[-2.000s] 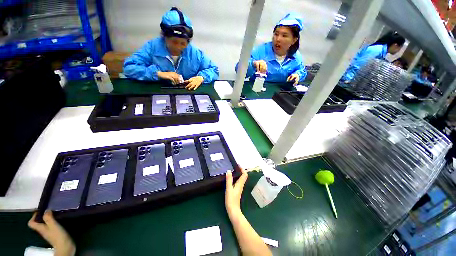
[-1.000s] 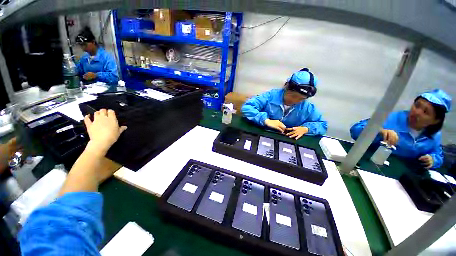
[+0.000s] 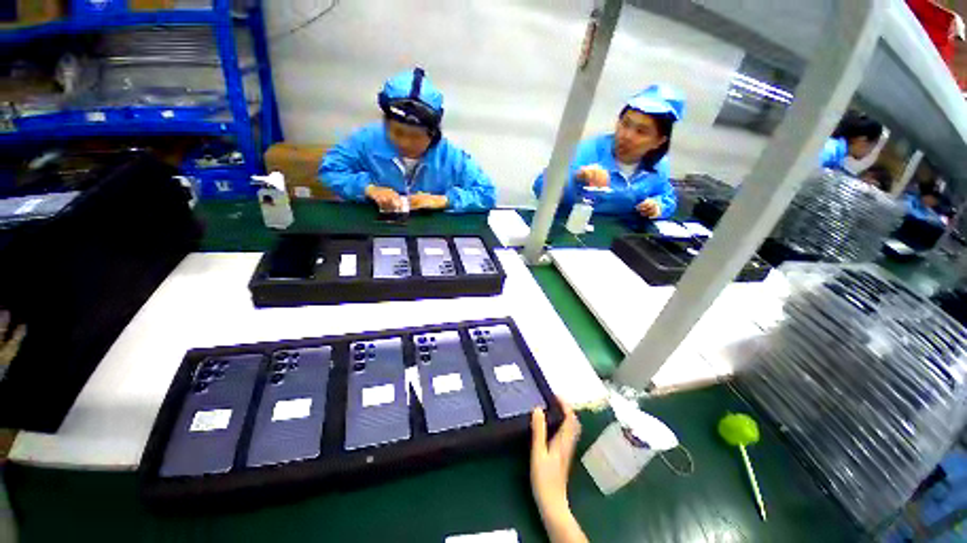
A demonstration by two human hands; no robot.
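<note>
A black foam tray (image 3: 366, 463) lies at a slant near the front of the bench, over the edge of a white board. It holds several purple-grey smartphones (image 3: 379, 419), backs up, each with a white label. A narrow white strip stands between two of the middle phones. My right hand (image 3: 555, 445) grips the tray's front right corner, with the thumb on the front side and the fingers at the end. My left hand is not in view.
A second foam tray (image 3: 371, 288) lies behind on the white board (image 3: 138, 345). A black tray stack (image 3: 95, 286) stands left. Right are a dispenser bottle (image 3: 620, 456), green-headed stick (image 3: 739, 430), post (image 3: 732, 223) and clear blister trays (image 3: 859, 382). Two people sit opposite.
The view swung left to the black stack and back right. My left hand, first on the tray's left end, then over the stack, is out of view. My right hand shows again at the tray's right corner.
</note>
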